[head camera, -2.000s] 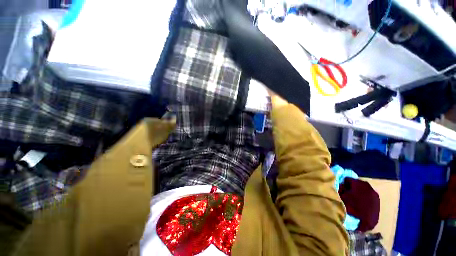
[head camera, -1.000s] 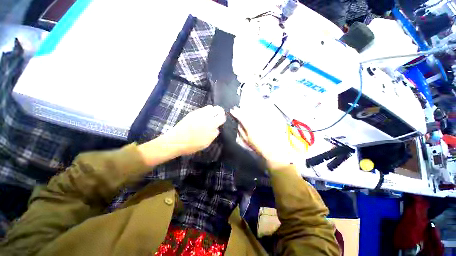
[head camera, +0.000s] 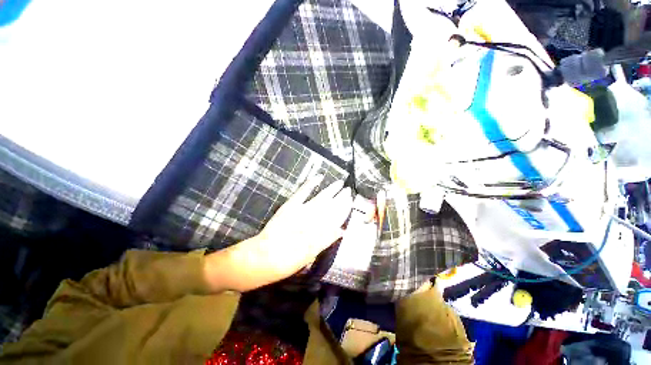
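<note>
A plaid garment panel (head camera: 318, 78) with dark edges lies over the white table, a dark seam crossing it. My left hand (head camera: 285, 235) lies flat on the panel, fingertips at the gap beside the machine's needle area. A plaid part (head camera: 421, 246) spreads right of that gap. My right hand (head camera: 430, 285) is mostly hidden under this part; only a little skin shows above the cuff, so its grip cannot be told. The white sewing machine head (head camera: 525, 117) with a blue stripe stands at the right. The needle tip is not clear.
Black jagged strips (head camera: 482, 291) and a yellow ball-like item (head camera: 522, 299) lie on the table at the lower right. A blue cable (head camera: 571, 275) curves by the machine. The table's front edge (head camera: 64, 189) runs at the left. A cardboard box (head camera: 362, 336) is below.
The view has moved closer to the machine. The plain black piece between my hands is replaced in view by plaid fabric, which now covers most of my right hand. My left hand has flattened.
</note>
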